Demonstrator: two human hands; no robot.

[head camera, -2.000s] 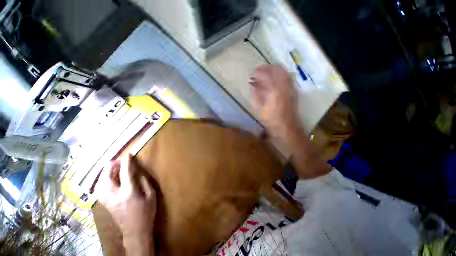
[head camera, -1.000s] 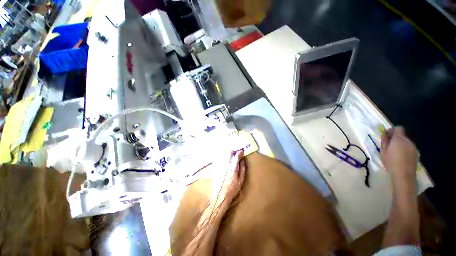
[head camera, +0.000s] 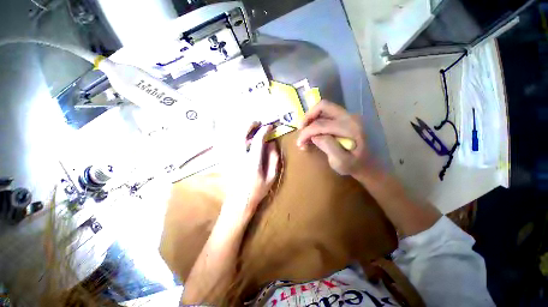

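Note:
The brown bag body [head camera: 324, 210] lies over my lap, its upper edge at the white clamp frame with yellow end pieces [head camera: 284, 96]. My left hand [head camera: 261, 159] rests on the bag's edge at the frame, fingers bent; glare washes out part of it, and I cannot tell whether it grips the edge. My right hand [head camera: 336, 141] is closed around a yellow-handled tool [head camera: 347, 143], beside the frame's yellow end. The tool's tip is hidden.
The lamp head [head camera: 147, 90] hangs over the machine bed at left. At right, the pale side table [head camera: 390, 102] holds the control screen [head camera: 450, 30], purple thread snips [head camera: 430, 137] on a dark cord, and a blue-handled tool [head camera: 474, 135] on a clear plastic sleeve [head camera: 487, 108].
My right hand has moved from the side table to the clamp frame and now holds the yellow-handled tool. My left hand stays at the bag's edge. The camera view has turned and come closer.

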